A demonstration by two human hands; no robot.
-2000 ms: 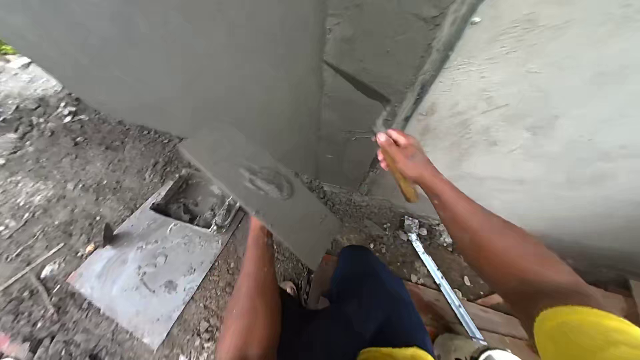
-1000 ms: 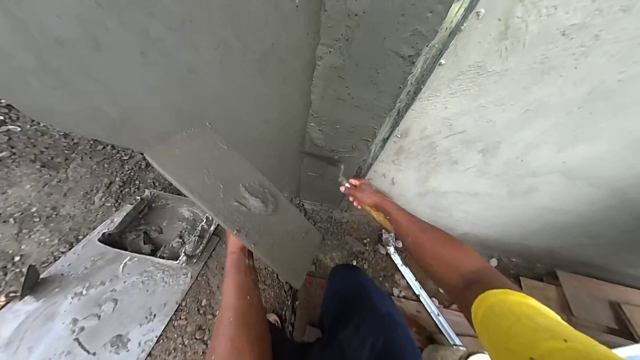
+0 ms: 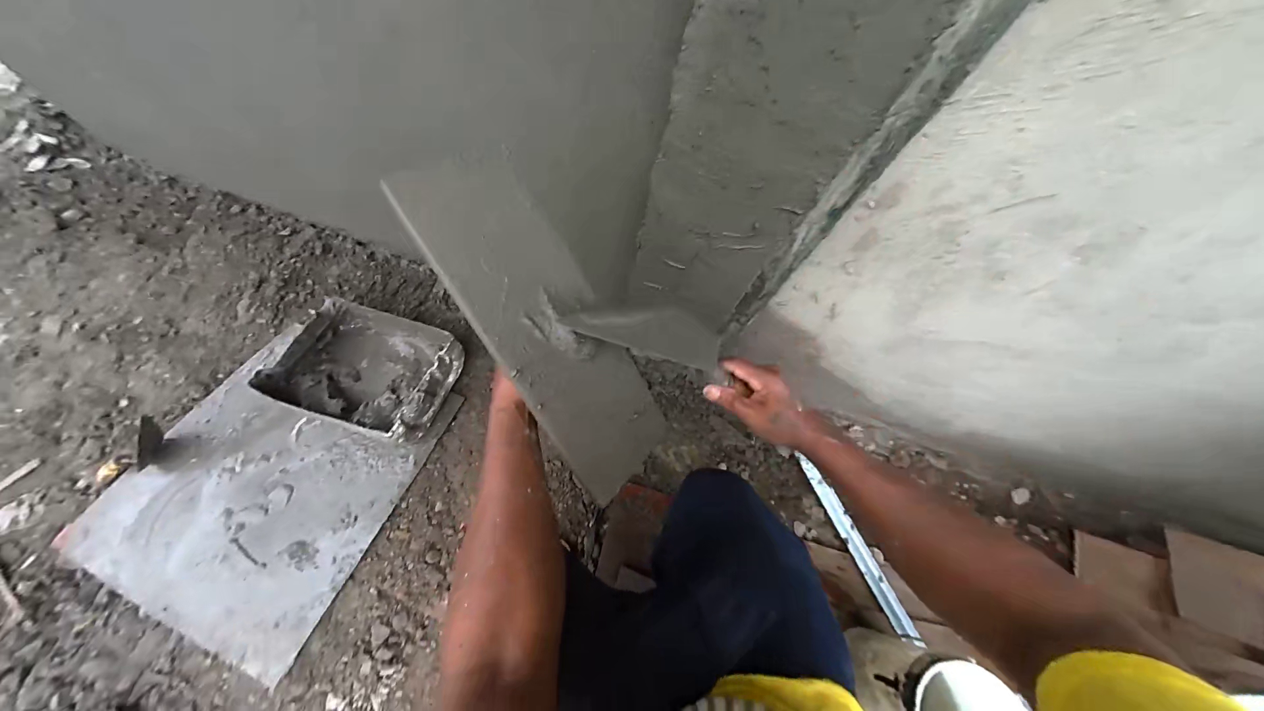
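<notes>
My left hand holds a long plasterer's hawk board from beneath; most of the hand is hidden behind it. The board is tilted and smeared with grey mortar, with a small lump near its middle. In my right hand is the handle of a trowel, whose blade reaches left over the board, its tip at the mortar lump. Beyond the blade stands a narrow strip of grey plastered wall, between a smooth grey wall and a paler wall.
At the left, a mortar pan with wet mortar sits on a flat grey sheet. A metal strip lies on the ground by my leg. Flat brown pieces lie at the lower right. Rubble covers the ground.
My right hand and the trowel have come away from the wall strip, and the blade now lies over the hawk board. My left hand still holds the board.
</notes>
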